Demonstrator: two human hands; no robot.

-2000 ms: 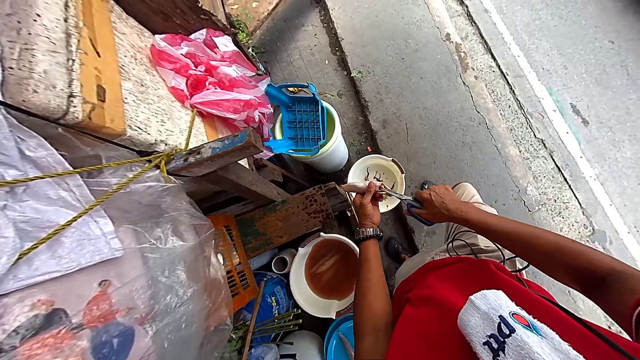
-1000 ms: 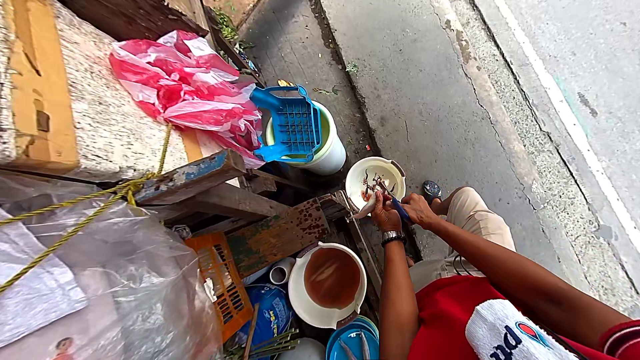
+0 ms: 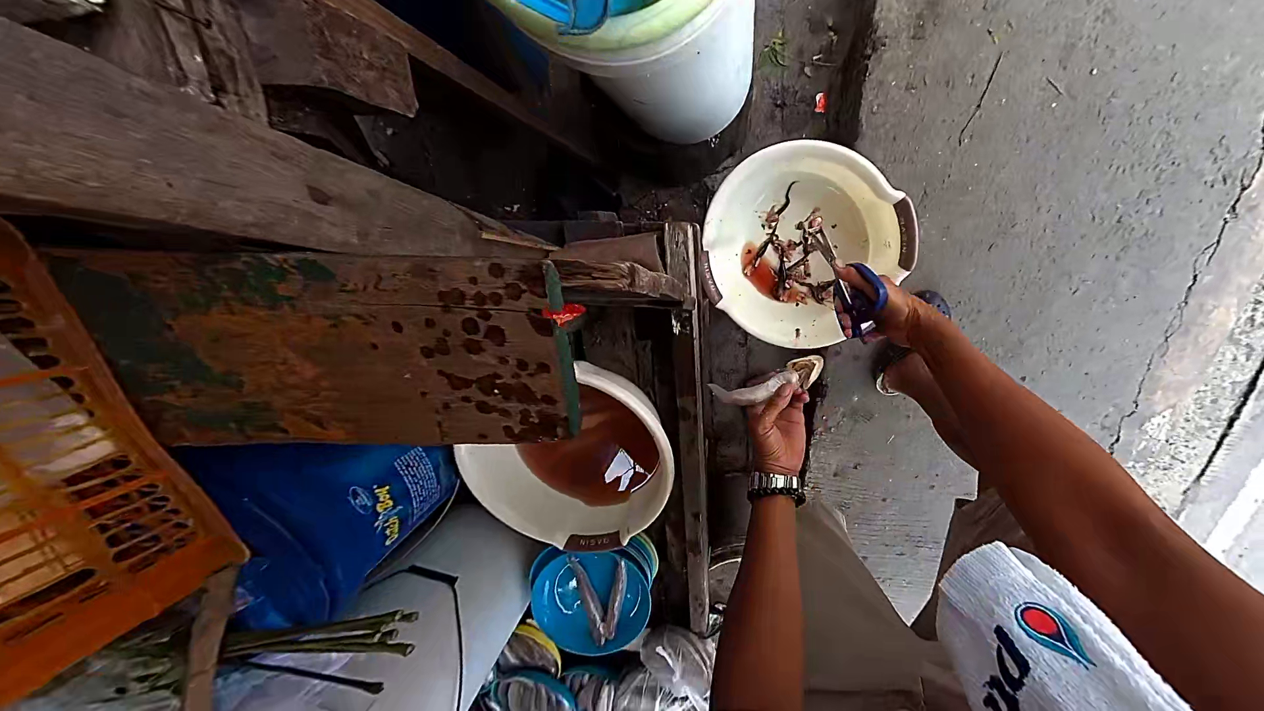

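Note:
My left hand (image 3: 778, 434), with a metal watch and a dark bracelet at the wrist, holds a pale fish (image 3: 758, 389) just below a cream plastic basin (image 3: 812, 163). Its cut end faces right. My right hand (image 3: 882, 304) grips blue-handled scissors (image 3: 861, 292) at the basin's lower right rim, the blades over fish guts (image 3: 787, 259) and reddish liquid inside. A second cream basin (image 3: 474, 484) of brown-red liquid stands lower left, partly under a wooden board. Two slender fish (image 3: 598, 600) lie in a blue bowl (image 3: 553, 622) beneath it.
A stained wooden board (image 3: 296, 346) and wooden frame (image 3: 688, 444) border the left side. An orange plastic crate (image 3: 118, 484), a blue bag (image 3: 326, 523) and green stalks (image 3: 326, 637) are at the left. A white bucket (image 3: 681, 84) stands above; concrete pavement (image 3: 1027, 197) lies to the right.
My hands have moved apart: the right one with the scissors is at the basin, the left one with the fish below it. The view is now much closer over the basins.

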